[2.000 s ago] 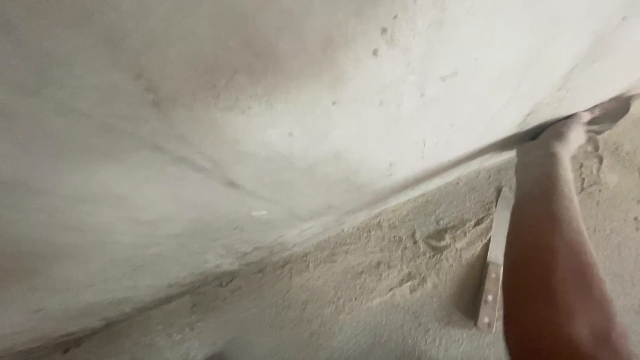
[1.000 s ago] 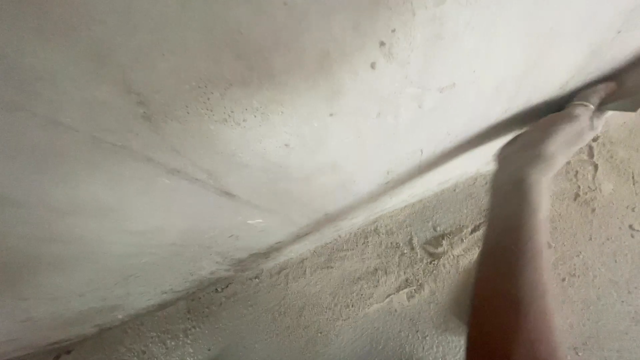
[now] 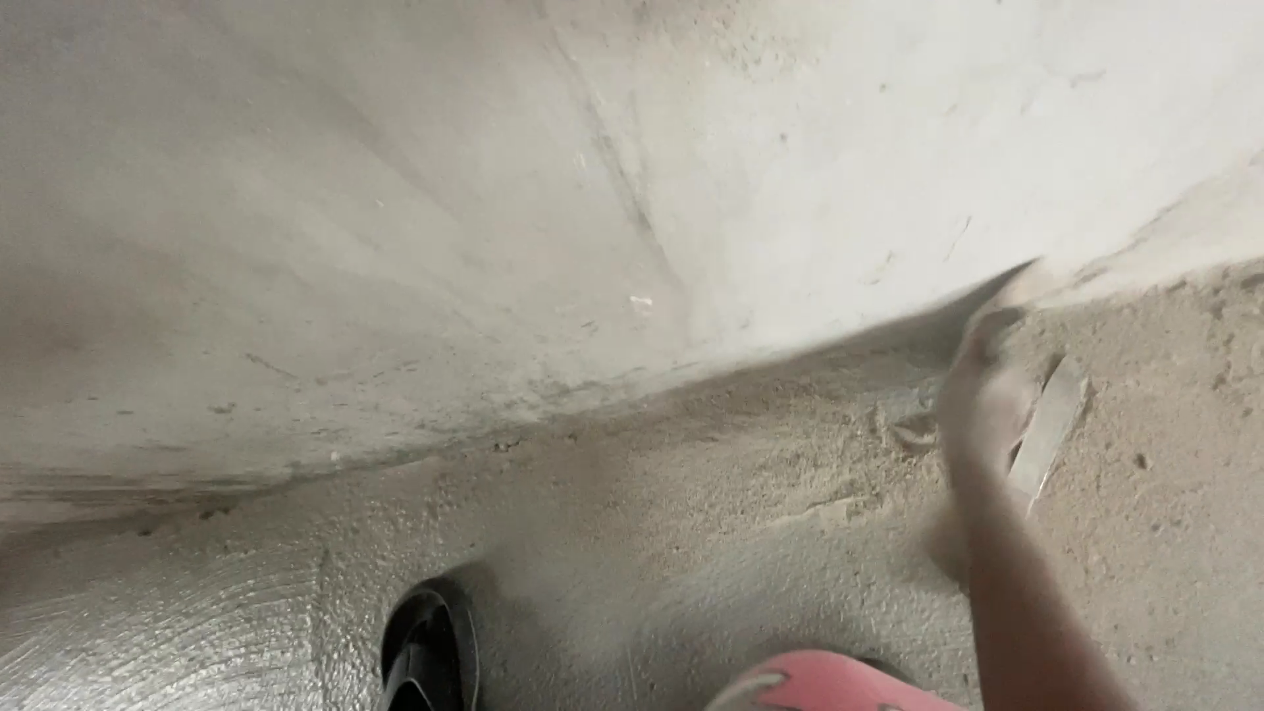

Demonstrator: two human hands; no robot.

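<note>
My right hand (image 3: 987, 395) is blurred by motion at the foot of the pale plastered wall (image 3: 553, 197). It is closed on a thin, flat, dark-edged tool (image 3: 928, 331), seemingly a trowel or float, which lies along the line where wall meets floor. Just right of my wrist, a flat metal blade (image 3: 1052, 425) rests on the rough floor (image 3: 691, 494); my forearm hides its lower part. Out of sight is my left hand.
A black shoe (image 3: 430, 642) stands on the floor at the lower left. Pink patterned clothing (image 3: 829, 681) shows at the bottom edge. Grit and crumbs lie along the wall base, and the floor at left looks wet and shiny.
My right hand has come back from the far right along the wall base with the flat tool. The view has shifted, bringing in the shoe and pink clothing.
</note>
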